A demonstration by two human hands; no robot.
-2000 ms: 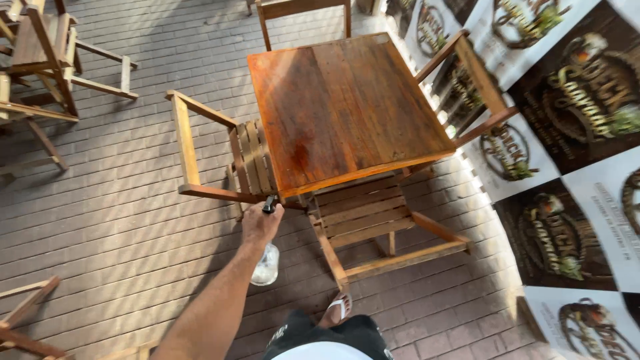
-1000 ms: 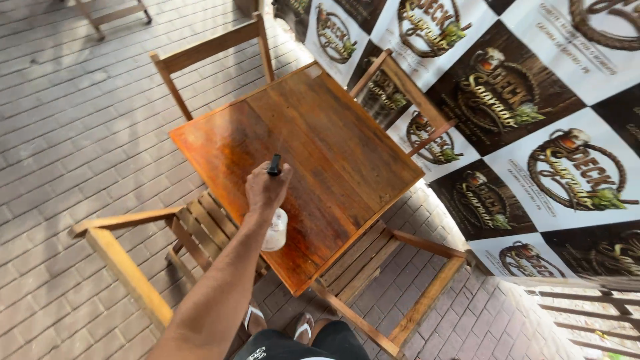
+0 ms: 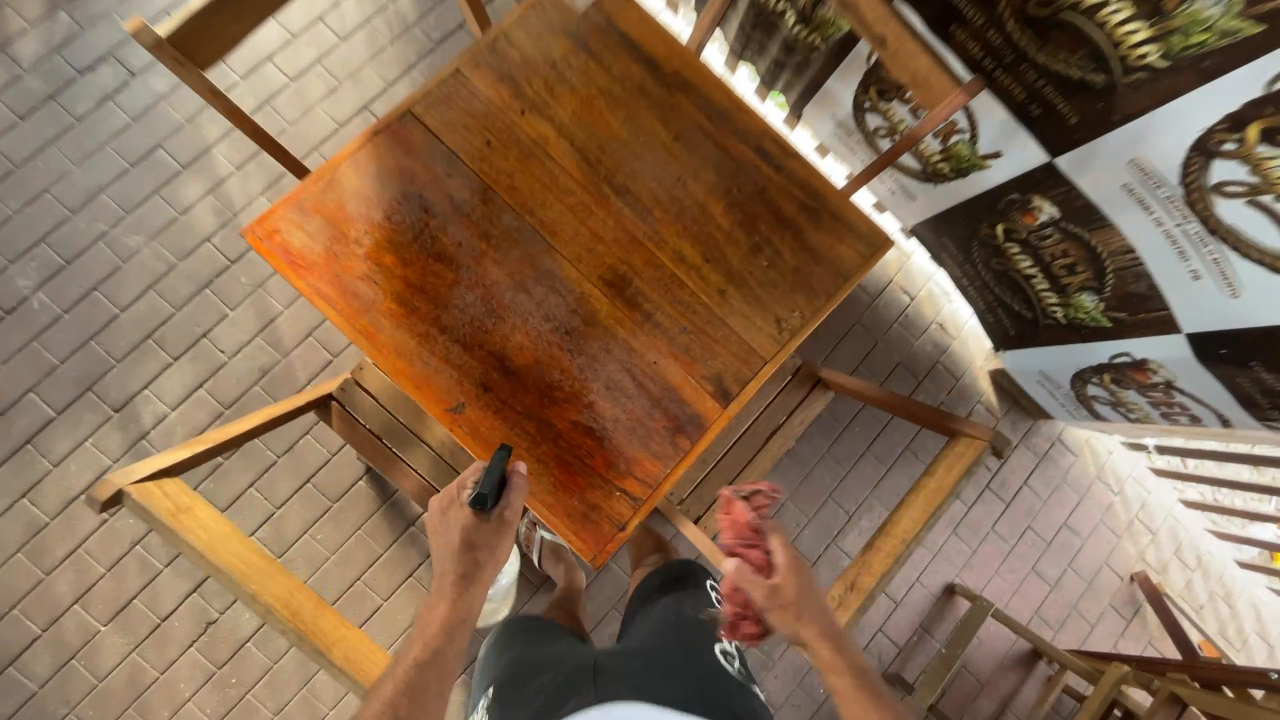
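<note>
A square wooden table [image 3: 600,240] stands before me, its planks wet and dark over the near left part. My left hand [image 3: 475,520] grips a spray bottle [image 3: 500,590] with a black trigger head, beside the table's near left edge; the hand and wrist hide part of the bottle. In my right hand [image 3: 780,590] is a bunched red cloth [image 3: 748,560], held off the table near its front corner, over a wooden chair.
Wooden folding chairs stand around the table, at near left [image 3: 250,570], near right [image 3: 910,520], upper left [image 3: 215,95] and upper right [image 3: 915,135]. Printed banners [image 3: 1070,250] hang along the right. More folded wooden furniture [image 3: 1080,660] lies at lower right on the brick paving [image 3: 130,330].
My left hand with the spray bottle has moved from over the tabletop to beside its near edge. My right hand with the red cloth has come into view. The view has shifted closer to the table.
</note>
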